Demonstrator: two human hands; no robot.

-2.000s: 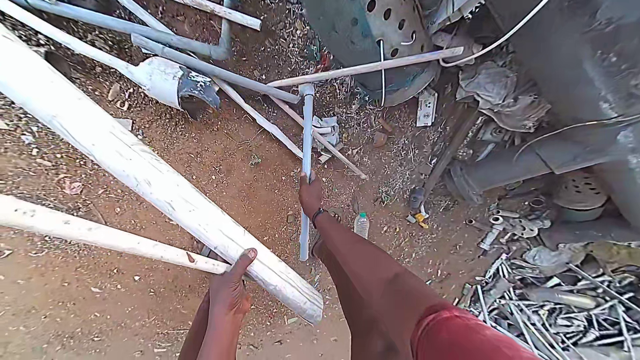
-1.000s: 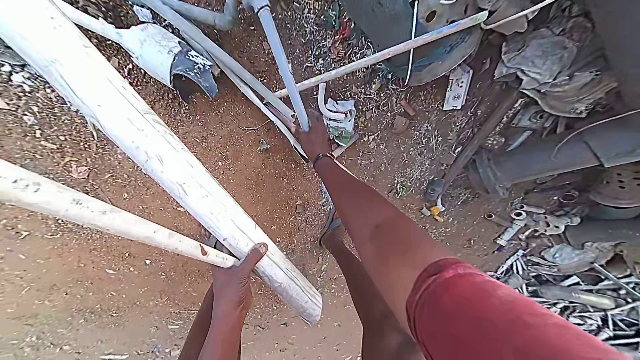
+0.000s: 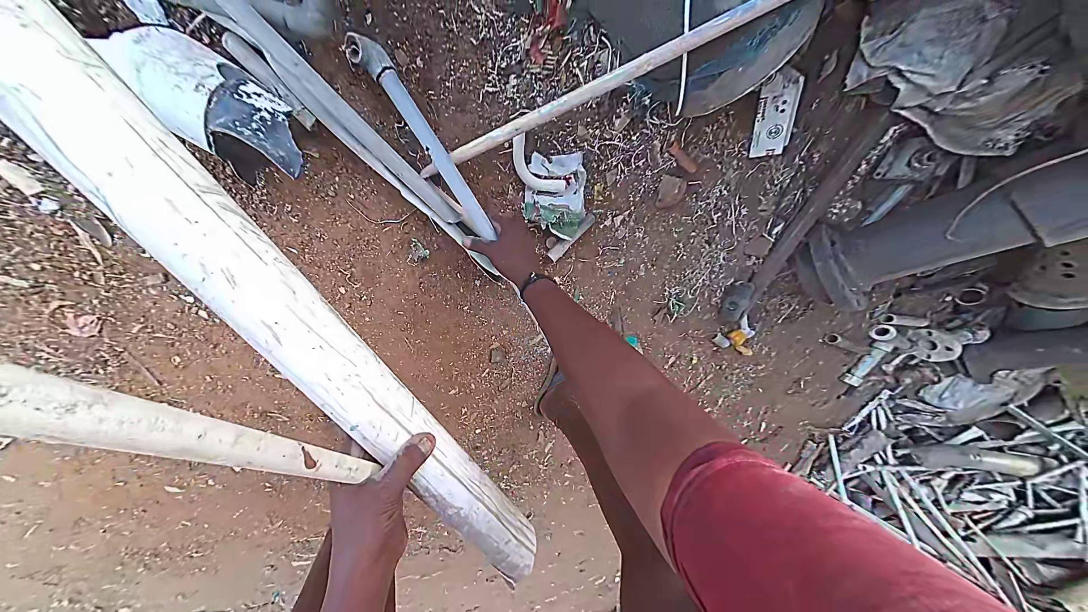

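My left hand (image 3: 378, 501) grips a wide white plastic pipe (image 3: 280, 297) near its lower end, thumb on top, together with the end of a thinner off-white pipe (image 3: 170, 429). Both run up and out to the left. Further forward, at the centre, my right hand (image 3: 508, 246) is closed around the near end of a thin grey pipe (image 3: 433, 144) with an elbow fitting (image 3: 364, 53) at its far end. Long grey pipes (image 3: 340, 127) lie beside it, their near ends close to my right fingers; whether I hold those too, I cannot tell.
A broken white pipe piece (image 3: 178, 81) lies at upper left. One long thin pole (image 3: 620, 72) slants to the upper right, near a curved white pipe (image 3: 531, 170). Rusty drums, a large grey pipe (image 3: 952, 225) and a heap of scrap (image 3: 960, 484) occupy the right side.
My right hand has moved with the thin grey pipe from its earlier upright position towards the long pipes at upper left. My left hand keeps its hold. The view has shifted.
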